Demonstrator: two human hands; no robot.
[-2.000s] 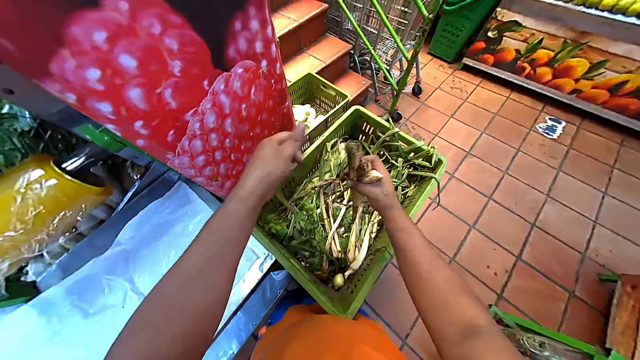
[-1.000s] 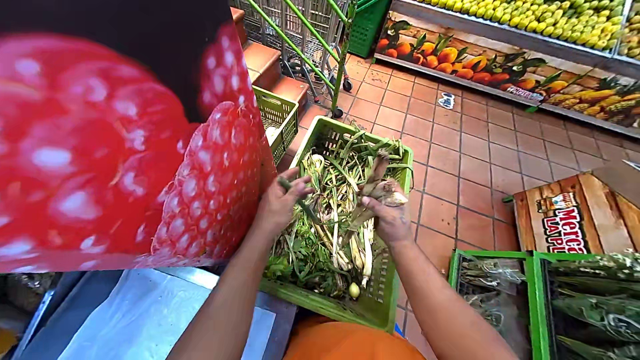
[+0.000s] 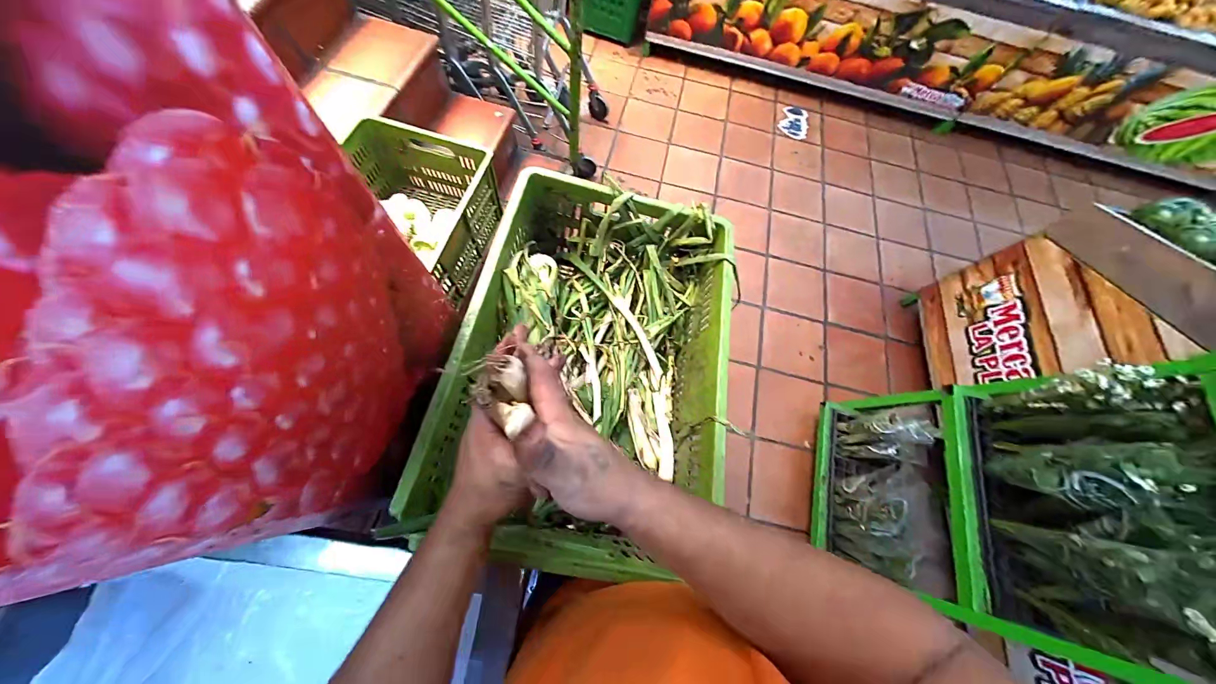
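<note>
Both my hands meet around a bunch of bulb onions with roots (image 3: 508, 385), over the near left part of a green plastic crate (image 3: 722, 380). My left hand (image 3: 489, 465) cups the bunch from below and the left. From the right, my right hand (image 3: 570, 446) presses against it, its fingers partly hidden. The white bulbs and thin roots stick up between the hands. Loose green onion stalks and leaves (image 3: 608, 313) fill the crate, with white stems lying at its right side.
A smaller green crate (image 3: 456, 152) with pale vegetables stands behind left, beside tiled steps (image 3: 380, 57). A large raspberry-printed panel (image 3: 218, 332) rises at left. White sheeting (image 3: 218, 608) covers a surface below it. Bagged greens (image 3: 1092, 475) lie in green-edged bins at right. Cart wheels (image 3: 584, 167) stand beyond the crate.
The onion bunch was in my right hand over the crate's right side; now it is at the left, between both hands. My hands, apart before, have come together. The view has shifted.
</note>
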